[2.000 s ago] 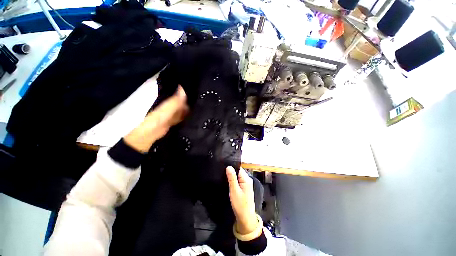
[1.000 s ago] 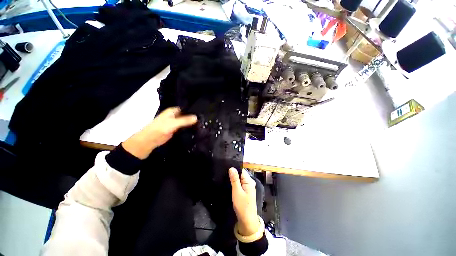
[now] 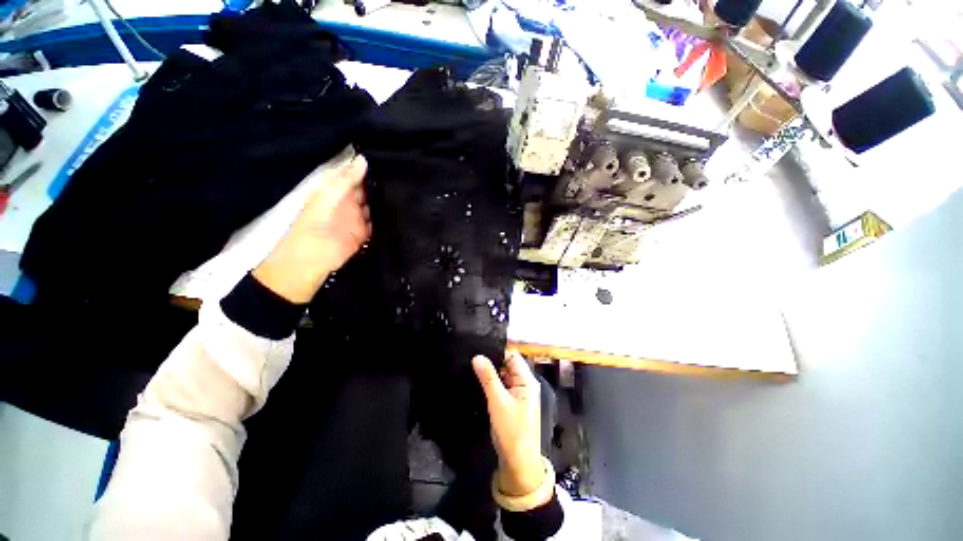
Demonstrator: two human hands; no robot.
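Observation:
The black patterned panel [image 3: 449, 227], with white dots in rings and flower shapes, lies left of the overlock machine [image 3: 581, 190], its right border along the machine. My left hand [image 3: 327, 227] is at the panel's left edge with fingers curled in and cloth at the fingertips. My right hand [image 3: 509, 407] holds the panel's right edge between thumb and fingers, at the table's front edge below the machine. The cloth hangs down over my lap. The needle area is hidden from view.
A large black garment pile [image 3: 169, 159] lies on the table at left. Orange-handled scissors [image 3: 13, 188] and a dark spool [image 3: 52, 100] are far left. Black thread cones [image 3: 885, 109] stand upper right. A yellow-green box [image 3: 853, 238] is at right. The table's wooden edge [image 3: 655, 364] runs in front.
My left hand has moved left and up from over the panel to its left edge, and the cloth there is drawn into folds. My right hand has barely moved.

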